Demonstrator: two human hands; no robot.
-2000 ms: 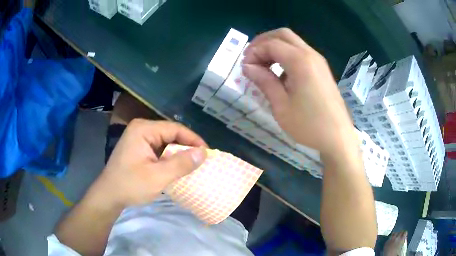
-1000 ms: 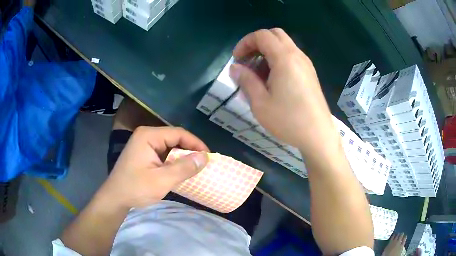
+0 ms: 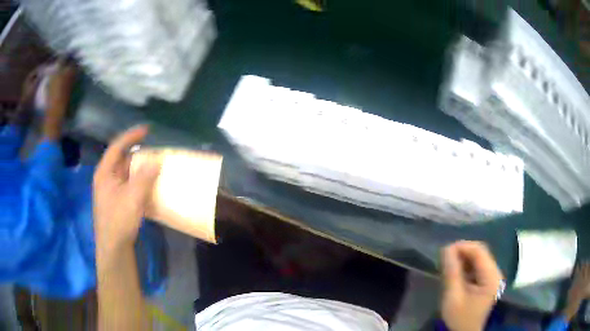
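My left hand [image 3: 126, 187] is at the left and grips a sticker sheet [image 3: 187, 194] by its left part, between thumb and fingers. The sheet is pale yellowish and blurred, so its dots do not show. My right hand [image 3: 471, 284] is at the lower right, near the bench edge, with its fingers curled. Blur hides whether a sticker is between the fingertips. A long row of white boxes [image 3: 375, 155] lies on the dark green bench between and beyond my hands, touched by neither.
White stacked boxes stand at the upper left [image 3: 136, 45] and at the right [image 3: 543, 110]. A pale label sheet [image 3: 546, 257] lies at the lower right. A person in a blue smock [image 3: 42, 220] is at the left. Another person's hand [image 3: 578, 291] shows at the right edge.
The view has shifted and blurred. My left hand has moved left with the sheet. My right hand has left the row of boxes and moved down to the right. The whole row is now uncovered.
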